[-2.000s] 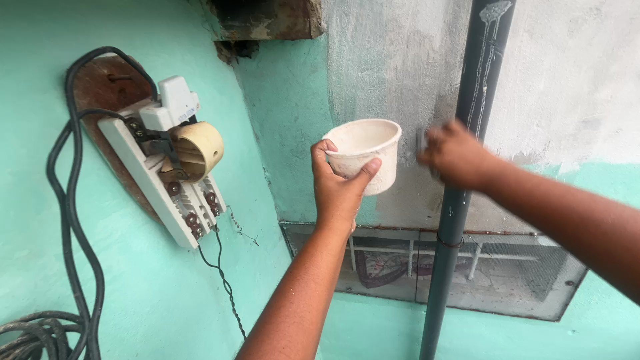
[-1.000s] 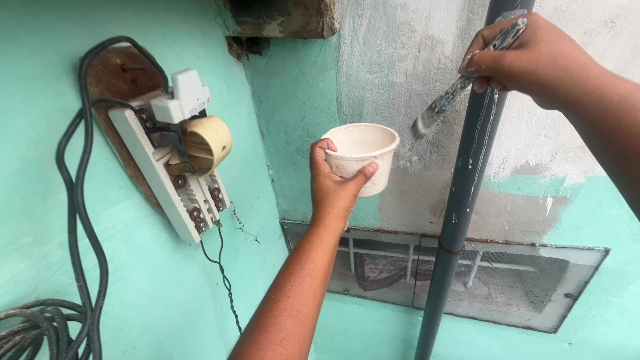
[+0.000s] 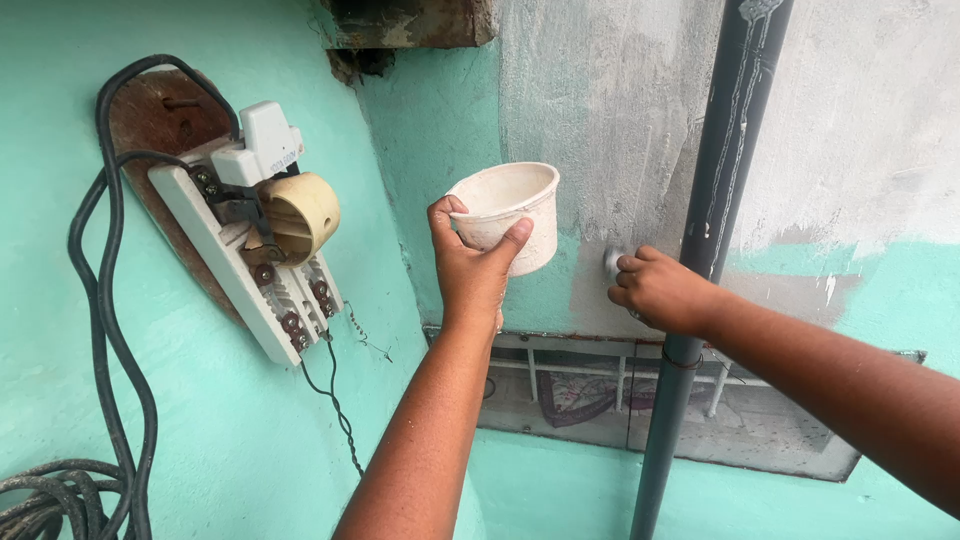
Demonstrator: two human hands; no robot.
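Observation:
A white plastic tub [image 3: 541, 232] with an uneven, smeared outside is held up by its rim in my left hand [image 3: 480, 255], thumb on the near side. My right hand [image 3: 660, 291] is closed around a paintbrush [image 3: 613, 262], whose blurred bristle end is at the wall just left of the pipe; most of its handle is hidden by the fingers. Grey-white paint [image 3: 622, 135] covers part of the turquoise wall above, with streaky edges. What lies inside the tub is not visible beyond its pale inner wall.
A dark grey pipe [image 3: 739, 142] runs down between my right forearm and the wall. At left, an open knife switch [image 3: 225, 262] with wires hangs on a wooden board [image 3: 150, 112]. Black cables [image 3: 105, 300] hang beside it. A barred window [image 3: 585, 367] sits low; a ledge [image 3: 412, 22] juts above.
My right hand has come down from the upper part of the pipe to the wall left of it, with the brush. My left hand still holds the tub.

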